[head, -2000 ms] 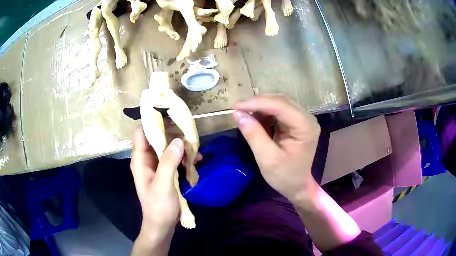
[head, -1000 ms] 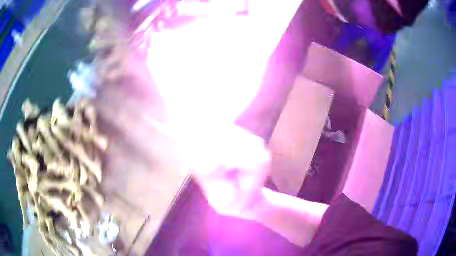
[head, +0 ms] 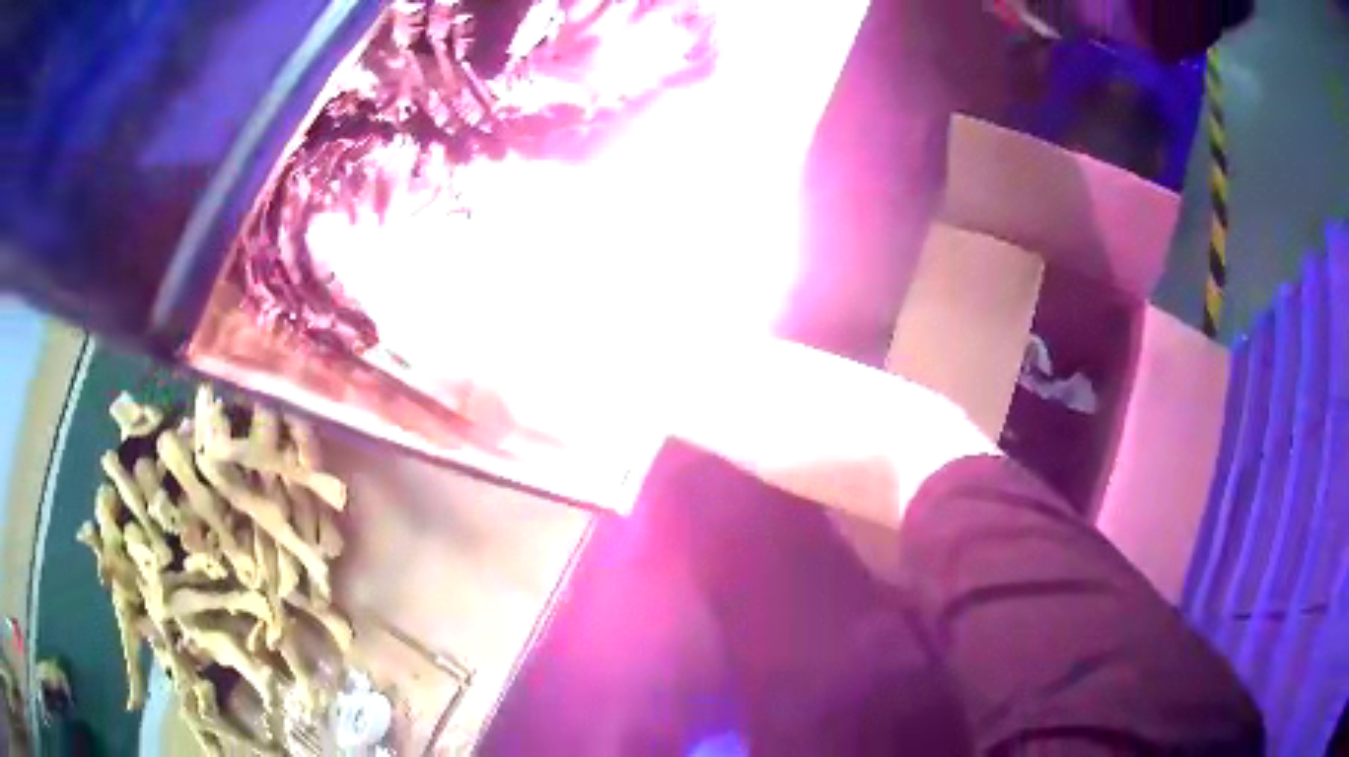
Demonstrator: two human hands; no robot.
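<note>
The heating box (head: 392, 407) fills the top middle with a very bright pink-white glow. Ragged dark pieces (head: 303, 281) lie along its left side and top, some washed out. My right forearm (head: 858, 436) reaches from the lower right into the glow. My right hand is lost in the glare, so its fingers and anything in them cannot be made out. My left hand is out of the picture.
A heap of beige legs (head: 222, 555) lies at lower left, with a small whitish dish-like thing (head: 360, 717) beside it on the brown bench top (head: 400, 569). An open carton (head: 969, 318) and a purple ribbed crate (head: 1287, 473) are at right.
The view has swung right from the bench to the heating box. The beige figure legs and thin stick are no longer seen in my hands. My right arm now extends into the glow.
</note>
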